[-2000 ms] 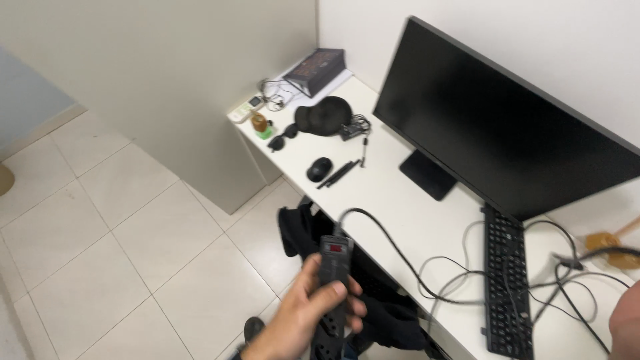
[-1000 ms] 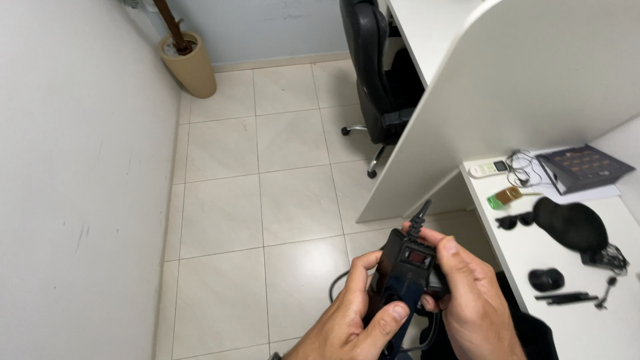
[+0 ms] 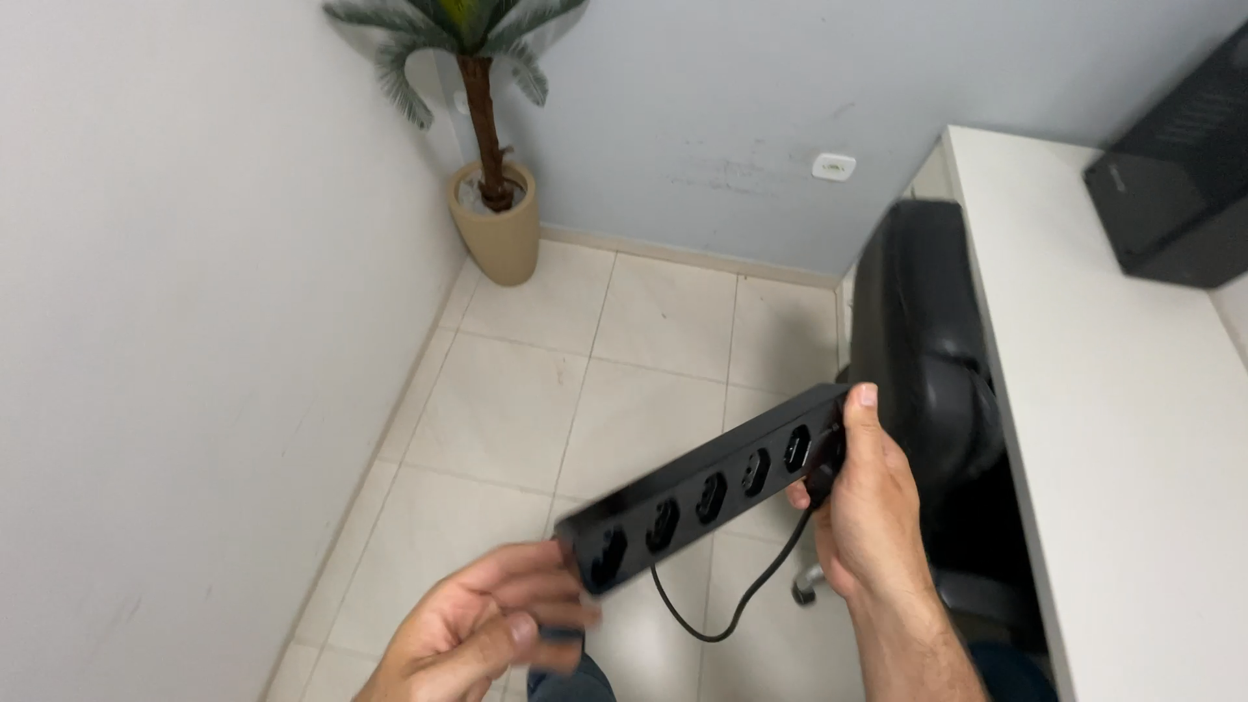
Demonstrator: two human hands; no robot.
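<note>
A black power strip (image 3: 707, 492) with several sockets lies slanted across the middle of the head view, its socket face turned toward me. My right hand (image 3: 868, 487) is closed around its upper right end, thumb on top. My left hand (image 3: 497, 614), somewhat blurred, is at the lower left end with fingers spread; some fingertips are behind or against the strip, and whether they touch it I cannot tell. The strip's black cable (image 3: 726, 634) hangs in a loop below, running up to my right hand, where the rest is hidden.
A black office chair (image 3: 916, 331) stands against a white desk (image 3: 1102, 409) on the right, with a black computer case (image 3: 1180, 185) on it. A potted palm (image 3: 497, 234) stands in the far corner. A white wall outlet (image 3: 834, 168) is on the back wall, above a tiled floor (image 3: 624, 419).
The view has swung away from the desk with the monitor toward the potted palm. Both hands were on the strip a second ago; my left hand's fingers have since spread at its end.
</note>
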